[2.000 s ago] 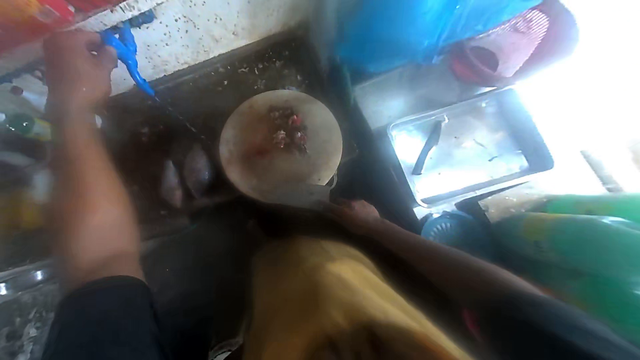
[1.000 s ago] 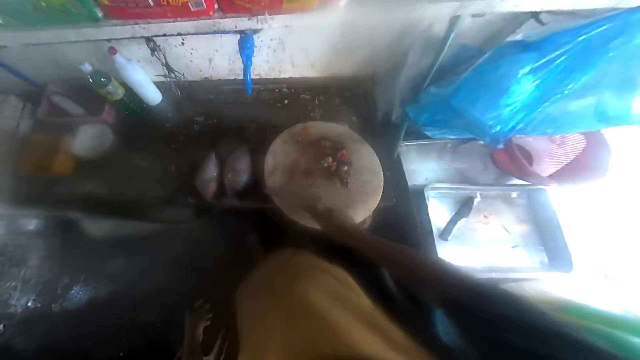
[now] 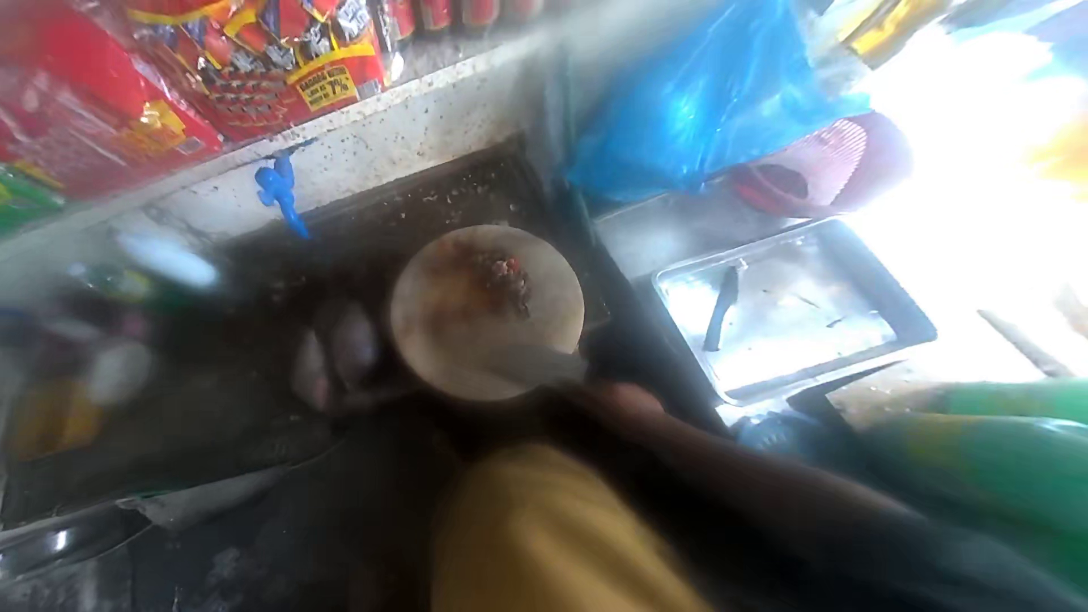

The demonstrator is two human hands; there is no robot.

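My right hand (image 3: 625, 404) is shut on the handle of a broad-bladed knife (image 3: 535, 364), whose blurred blade lies over the near right edge of a round chopping board (image 3: 442, 340). Dark and reddish scraps (image 3: 508, 276) rest on the board's far half. Two fish (image 3: 353, 340), blurred, are on the dark counter just left of the board. My left hand is out of the frame. A blue tap (image 3: 280, 191) sticks out from the wall behind the counter.
A metal tray (image 3: 799, 306) holding a dark-handled tool (image 3: 722, 310) stands at right. Behind it are a blue plastic bag (image 3: 697, 102) and a red basket (image 3: 799, 174). Green bottles (image 3: 986, 459) are at lower right; a blurred white bottle (image 3: 170, 259) is at left.
Two seconds ago my left hand was at the blue tap; one second ago it was low by my body, fingers spread, and now it is out of view. The view has turned.
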